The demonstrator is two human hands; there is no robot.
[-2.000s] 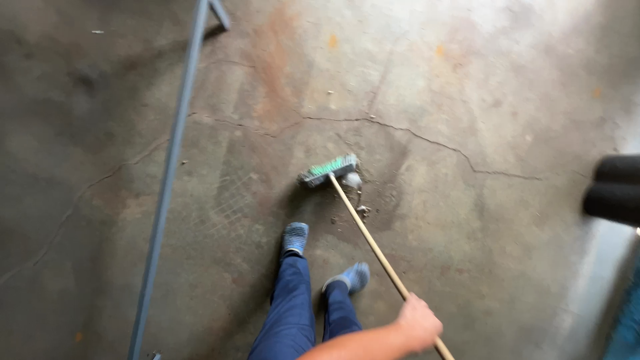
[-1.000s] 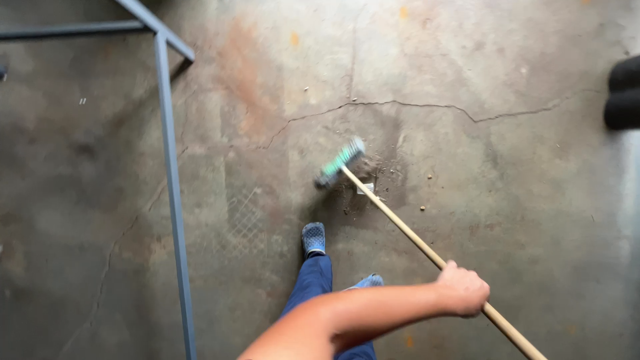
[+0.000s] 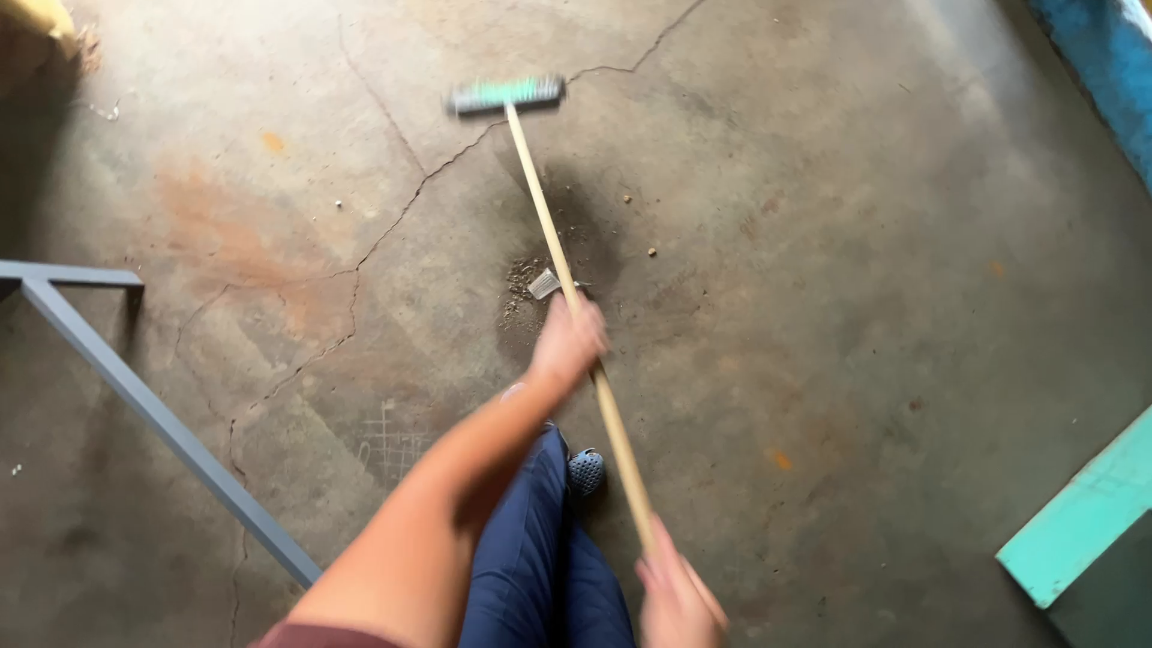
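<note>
A push broom's wooden handle (image 3: 540, 200) runs from the lower middle up to its head (image 3: 507, 94), which has green and dark bristles and is blurred near the top of the view. My left hand (image 3: 571, 337) is closed around the middle of the handle. Lower down, near the handle's end, my right hand (image 3: 679, 589) grips it too, blurred. A small pile of dirt (image 3: 522, 292) with a crumpled whitish scrap (image 3: 544, 284) lies on the concrete floor beside the handle, just beyond my left hand.
A grey metal frame (image 3: 171, 427) stands at the left. At the lower right is a turquoise board (image 3: 1075, 508); a blue surface (image 3: 1102, 81) edges the upper right. Small crumbs (image 3: 652, 252) lie right of the pile. My blue perforated shoe (image 3: 586, 472) shows below the pile.
The broom head has moved from beside the dirt to well beyond it. My right hand has come into view on the lower handle. The view has turned and shifted.
</note>
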